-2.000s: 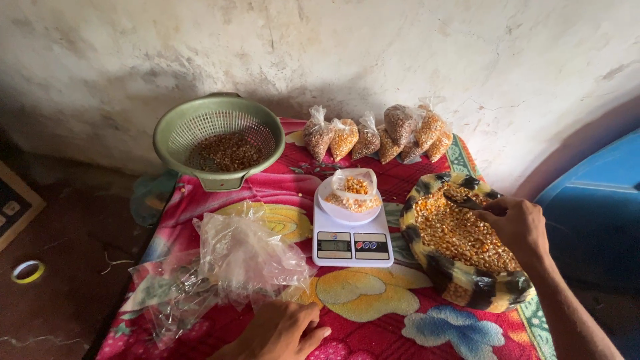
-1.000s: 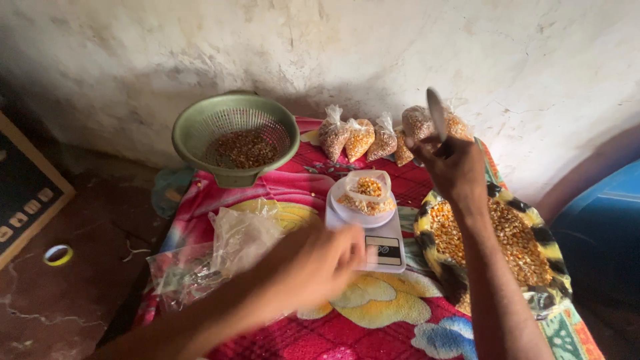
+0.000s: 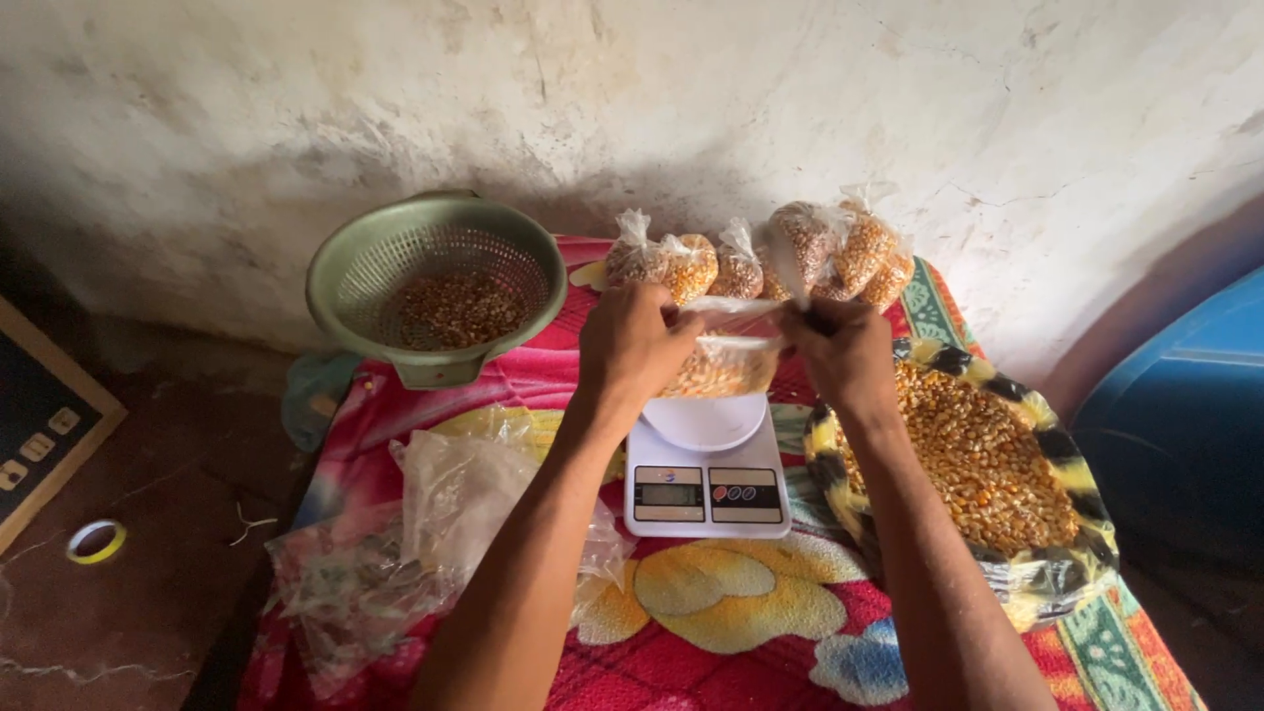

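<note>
Both my hands grip the top edge of a clear plastic bag of corn kernels (image 3: 726, 367), held above the round platform of a white digital kitchen scale (image 3: 708, 489). At the bag's left corner is my left hand (image 3: 640, 341); at its right corner is my right hand (image 3: 839, 346), which also has a blurred spoon (image 3: 787, 262) pointing up from it. To the right, a basket lined with black-and-yellow striped material (image 3: 1091, 494) holds loose corn kernels (image 3: 978, 454). Whether the bag's base touches the platform, I cannot tell.
A green plastic colander (image 3: 331, 286) with darker kernels stands at the back left. Several filled, knotted bags (image 3: 739, 272) line the wall side. Loose clear plastic bags (image 3: 454, 504) lie left of the scale. A roll of yellow tape (image 3: 96, 542) is on the floor; a blue container (image 3: 1185, 395) stands right.
The corn bag, earlier resting on the scale, is now held up by its top edge in both hands. My right hand has left the corn basket, and my left hand has moved from the cloth.
</note>
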